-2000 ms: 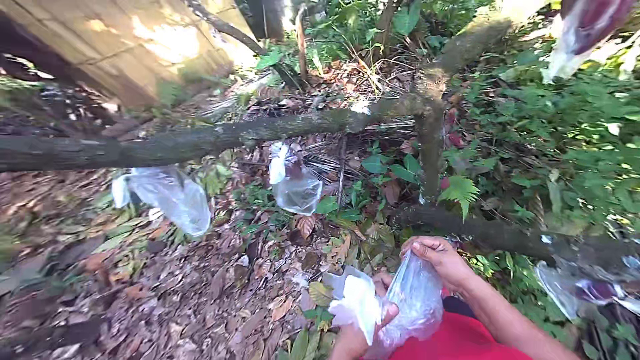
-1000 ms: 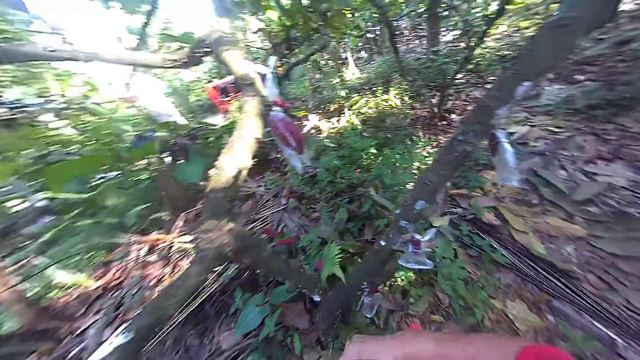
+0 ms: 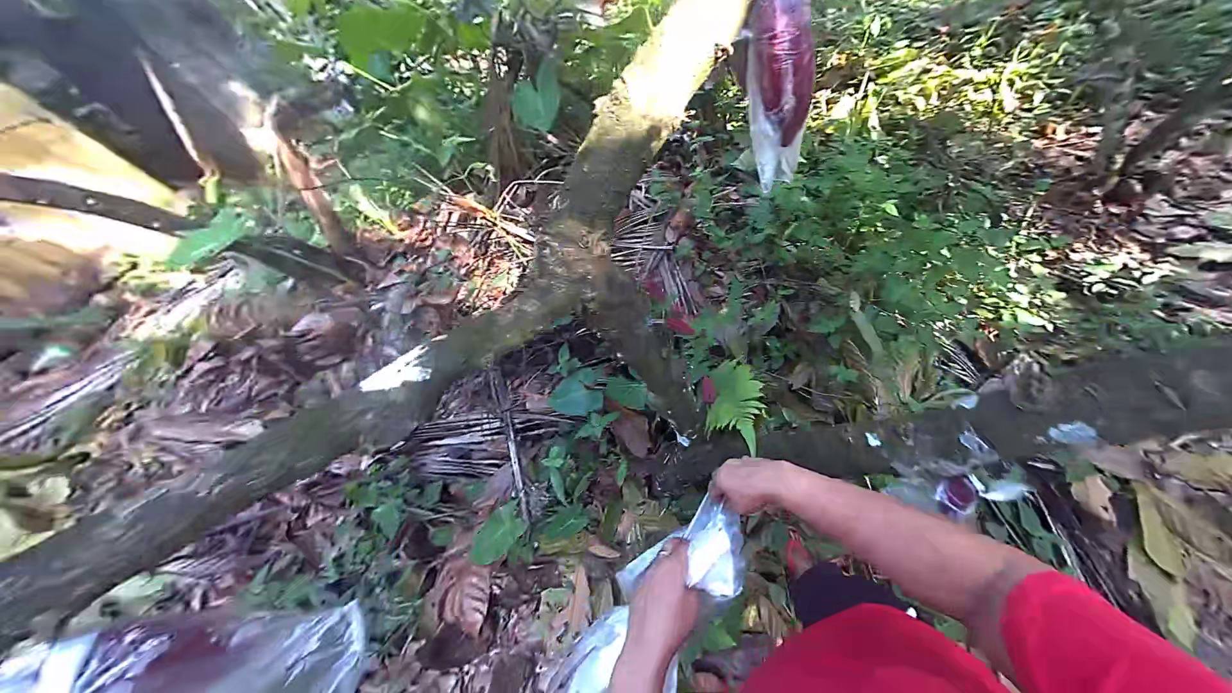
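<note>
Low in the middle of the head view, my left hand [image 3: 664, 597] grips a clear plastic bag [image 3: 714, 553] that hangs in folds below and beside it. The fingers of my right hand [image 3: 754, 484] pinch the bag's upper end, just above and right of my left hand. Whether anything is inside the bag cannot be told. A dark red cacao pod in a plastic bag [image 3: 782, 87] hangs beside the upright branch at the top. Another bagged dark red pod [image 3: 183, 654], blurred, is at the lower left.
A mossy tree branch [image 3: 318, 433] crosses from the lower left to a fork near the middle. A darker trunk [image 3: 1107, 399] runs to the right edge, with a bagged pod [image 3: 958, 494] beside it. Dry leaves, a fern [image 3: 736, 399] and green undergrowth cover the ground.
The view has swung right and then back. Two seconds ago both hands held the bag lower in view; now it is drawn narrow between them.
</note>
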